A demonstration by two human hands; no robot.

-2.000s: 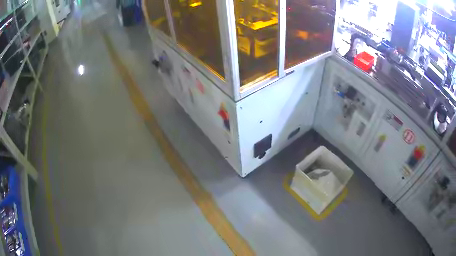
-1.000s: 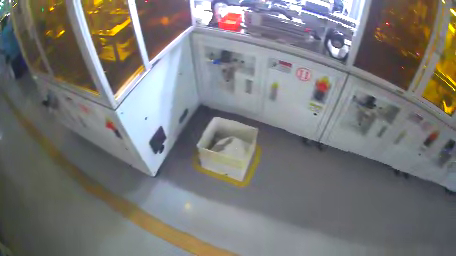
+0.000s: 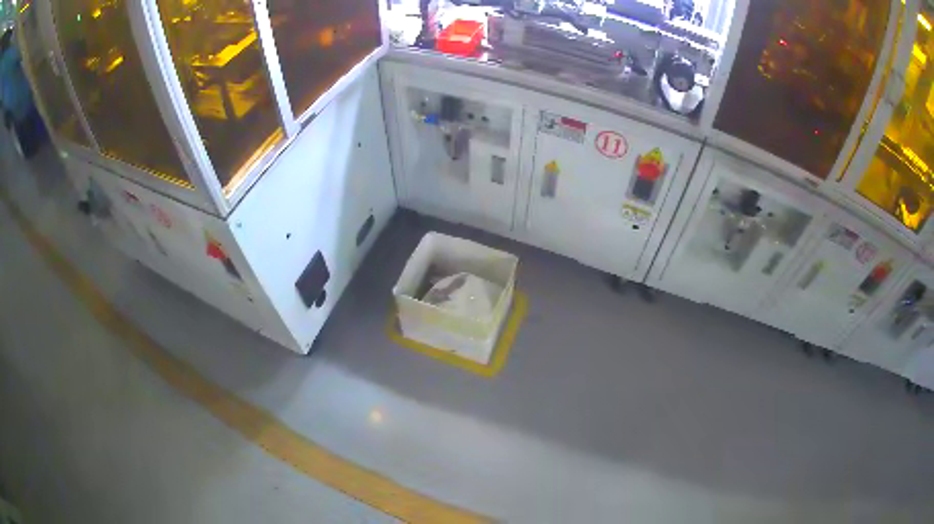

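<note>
Neither of my hands is in the picture. Nearest in front of me, a white open scrap bin (image 3: 451,325) stands on the grey floor inside a yellow outline (image 3: 504,353). Pale crumpled waste and something darker lie in it. Behind it are white lower cabinets (image 3: 584,220), one marked with a red 11. A red parts bin (image 3: 459,38) sits at the front edge of the open station above them.
A white cabinet corner (image 3: 307,215) with amber guard doors (image 3: 220,77) juts out at left. Another amber guard door (image 3: 804,82) is at upper right. A red power switch (image 3: 649,169) is on the cabinet front. A yellow line (image 3: 246,420) crosses the floor. A partial dark and blue shape, possibly a person, is at far left.
The view has swung to the right, so the scrap bin and red parts bin have shifted left in the picture. The shelf with blue totes at left has left the view.
</note>
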